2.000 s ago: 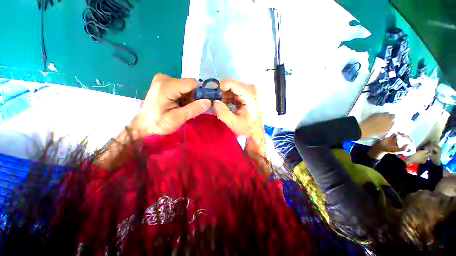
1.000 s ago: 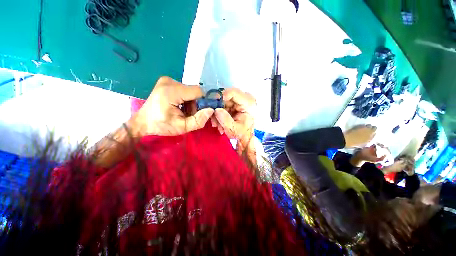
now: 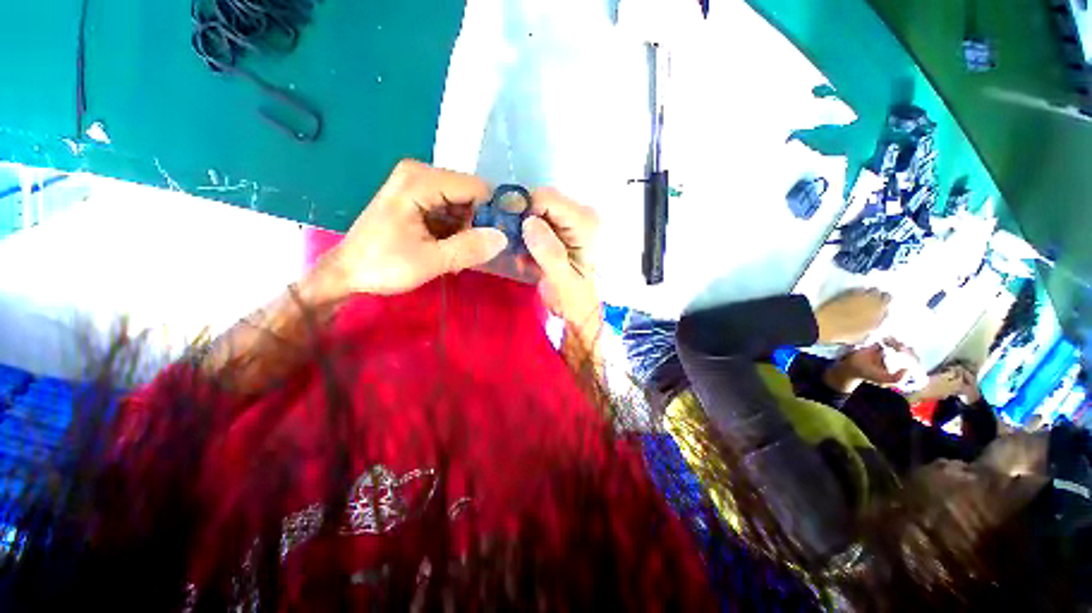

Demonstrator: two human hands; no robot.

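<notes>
A small dark blue-grey padlock (image 3: 503,218) with a round loop on top is pinched between both hands, just in front of the red garment. My left hand (image 3: 413,234) grips its left side, with the thumb along the body. My right hand (image 3: 560,240) grips its right side, with the thumb at the body's right edge. The fingers hide much of the body and any small inner parts. The loop stands up above the body, and its opening shows.
A hammer-like tool (image 3: 655,222) with a black grip lies right of my hands on the white sheet (image 3: 730,132). A shackle heap (image 3: 246,36) lies upper left. A single lock (image 3: 806,196) and a heap of dark pieces (image 3: 892,198) lie right, beside a neighbouring worker's arm (image 3: 748,341).
The padlock has turned and tilted in my fingers, and its loop now looks rounder. My right thumb has shifted up beside the body. The view has shifted slightly.
</notes>
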